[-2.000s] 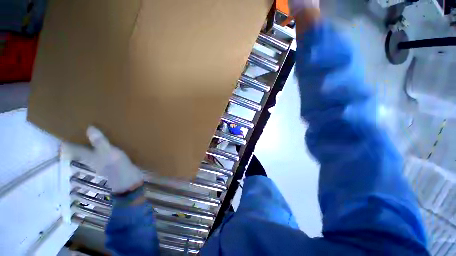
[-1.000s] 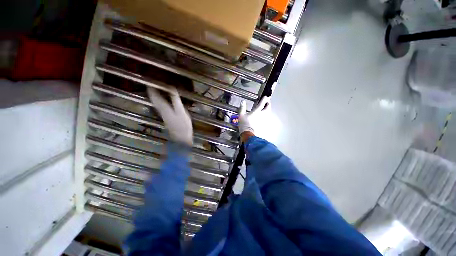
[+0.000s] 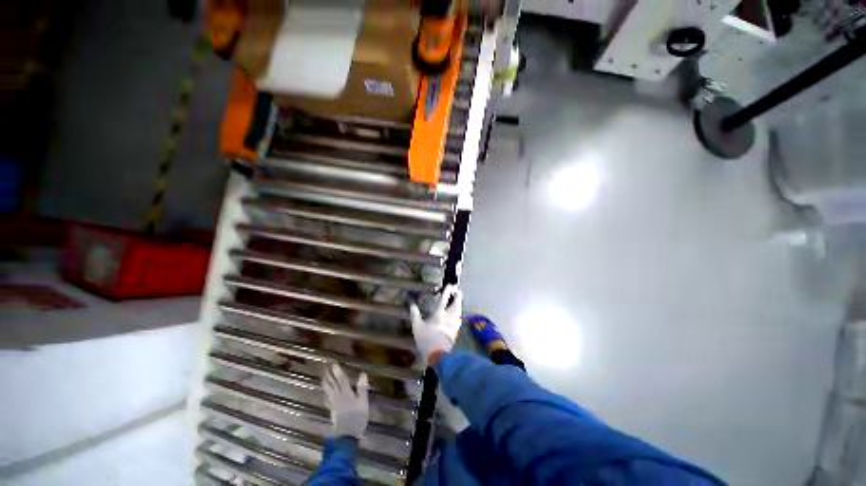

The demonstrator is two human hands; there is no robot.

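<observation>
A brown carton (image 3: 378, 87) with a small white label lies at the far end of the roller conveyor (image 3: 313, 337), between the orange guards of the carton sealer (image 3: 433, 119). A white plate covers part of its top. My left hand (image 3: 347, 401), in a white glove, is over the near rollers, empty with fingers apart. My right hand (image 3: 438, 326), also gloved, is at the conveyor's right edge, empty with fingers spread. Both hands are well short of the carton.
A red bin (image 3: 142, 263) is at the left beyond a white surface (image 3: 104, 389). Grey floor runs along the conveyor's right side, with a shoe (image 3: 487, 332) beside my right arm. A white machine with a black wheel (image 3: 724, 129) stands at the upper right.
The carton, first under my left hand, has moved away along the rollers into the sealer. Both hands are off it. My right hand has come down to the conveyor's right edge.
</observation>
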